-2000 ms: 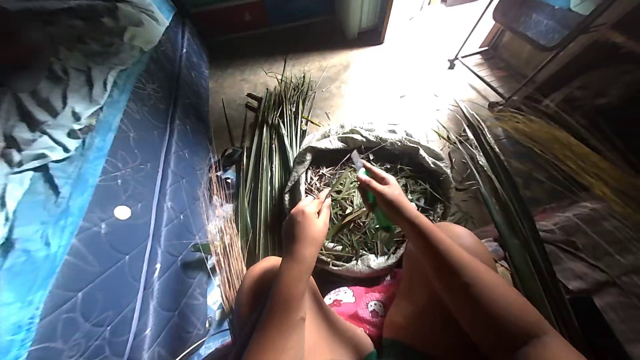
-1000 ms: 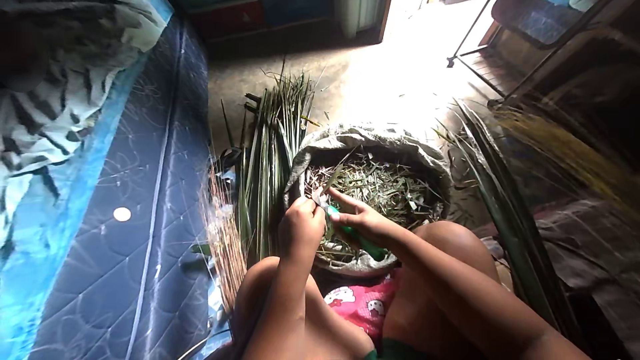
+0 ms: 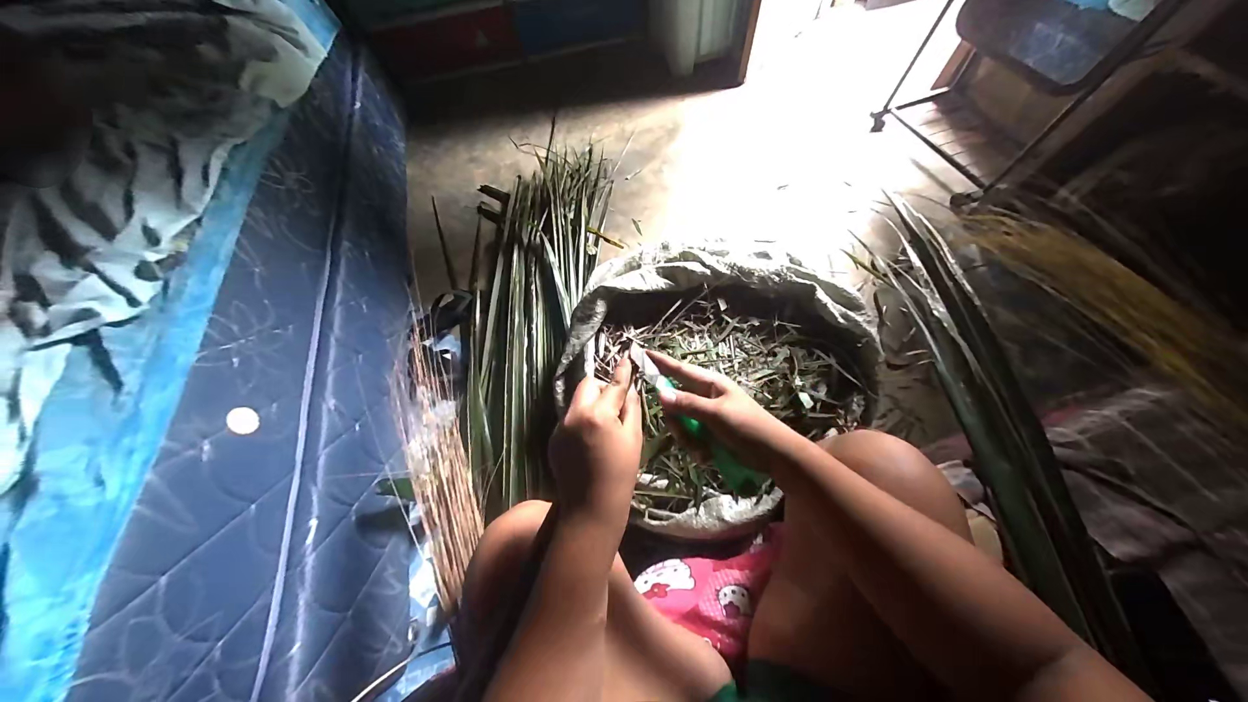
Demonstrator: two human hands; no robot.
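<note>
My right hand is closed round a knife with a green handle, its short pale blade pointing up and left toward my left fingertips. Fingers of my left hand are pinched together close to the blade; a thin strip seems to be between them, though its shape is hard to make out. Both hands are over a woven sack with a rolled rim, which stands between my knees and holds green and brown leaf scraps.
Long green palm leaves lie left of the sack, beside a bundle of thin brown sticks. More long leaves are at the right. A blue mattress borders the left side. A metal-framed stand is at the upper right.
My right hand has moved left and down with the knife, from apart from my left hand to close beside its fingers. My left hand has stayed nearly in place.
</note>
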